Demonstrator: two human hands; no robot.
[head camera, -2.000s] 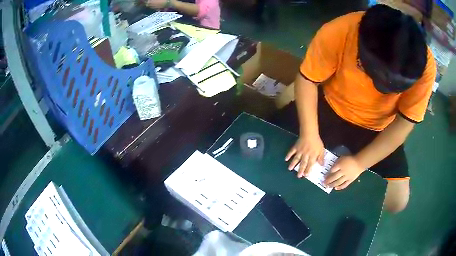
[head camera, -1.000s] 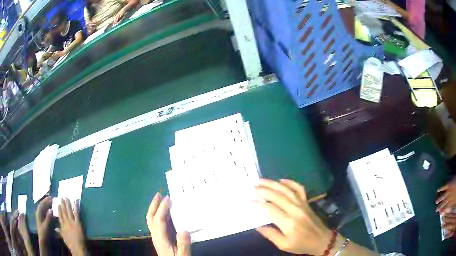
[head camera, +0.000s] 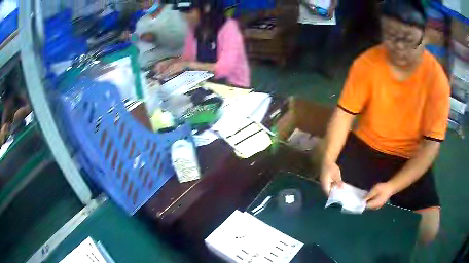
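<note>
Neither of my hands is in view. The stack of unfolded sheets (head camera: 85, 254) shows only its top corner at the bottom left edge, on the green bench. A thick side stack of leaflets (head camera: 252, 241) lies on the dark green side table, cut off by the bottom edge. Across that table a person in orange holds a white leaflet (head camera: 347, 199) with both hands, raised off the table and slightly bent.
A blue slotted plastic holder (head camera: 128, 154) stands at the bench end, with a white printed bottle (head camera: 184, 161) beside it. Yellow and white papers (head camera: 249, 138) lie on the dark desk. A small dark round item (head camera: 289, 199) is on the side table. A person in pink sits behind.
The view has swung right from the bench, and my hands, seen on the stack one second ago, are out of the picture. The person in orange has raised their head and lifted the leaflet.
</note>
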